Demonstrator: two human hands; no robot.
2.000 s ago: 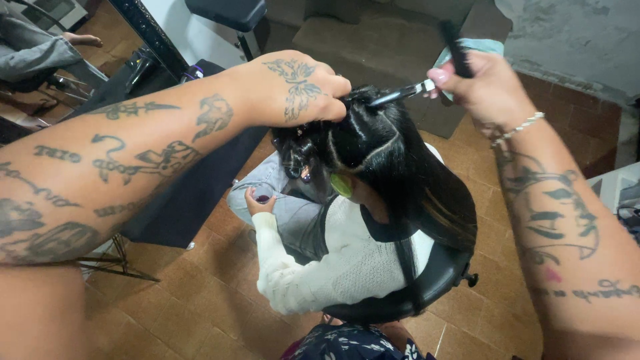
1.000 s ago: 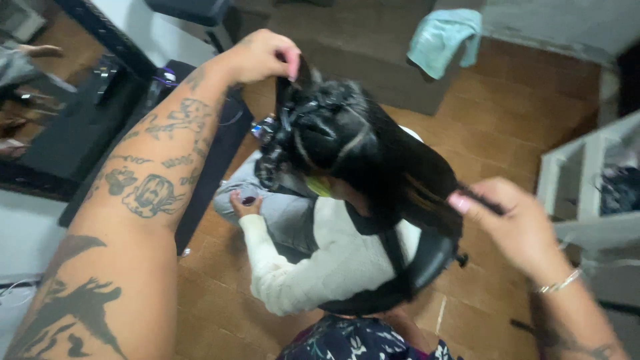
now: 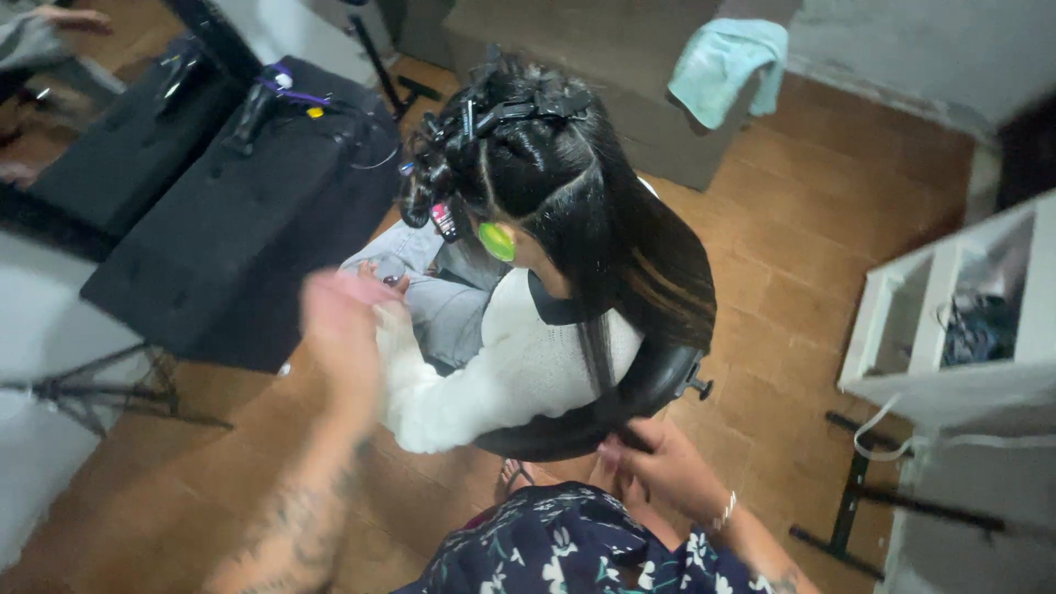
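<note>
A seated person's dark hair [image 3: 660, 247] hangs long at the back; the front is pinned up with a black hair clip [image 3: 528, 109] and smaller clips. Two parting lines cross the side of the head. A green cover [image 3: 497, 241] sits over the ear. My left hand [image 3: 342, 318], blurred, is beside the person's white sleeve [image 3: 445, 404]; whether it holds anything cannot be told. Low in front of me, near the black chair back [image 3: 569, 429], my right hand [image 3: 660, 462] has its fingers closed around a dark object, probably a comb, blurred and partly hidden.
A hair dryer [image 3: 252, 111] lies on the black table [image 3: 223, 247] at left, beside a mirror. A light green towel [image 3: 730, 66] drapes over a brown block behind. At right stands a white shelf unit [image 3: 949, 379]; a black stand [image 3: 858, 495] is below it.
Both hands have come away from the hair and down towards me. The front hair that my left hand held up is let go, and a black clip now shows on top.
</note>
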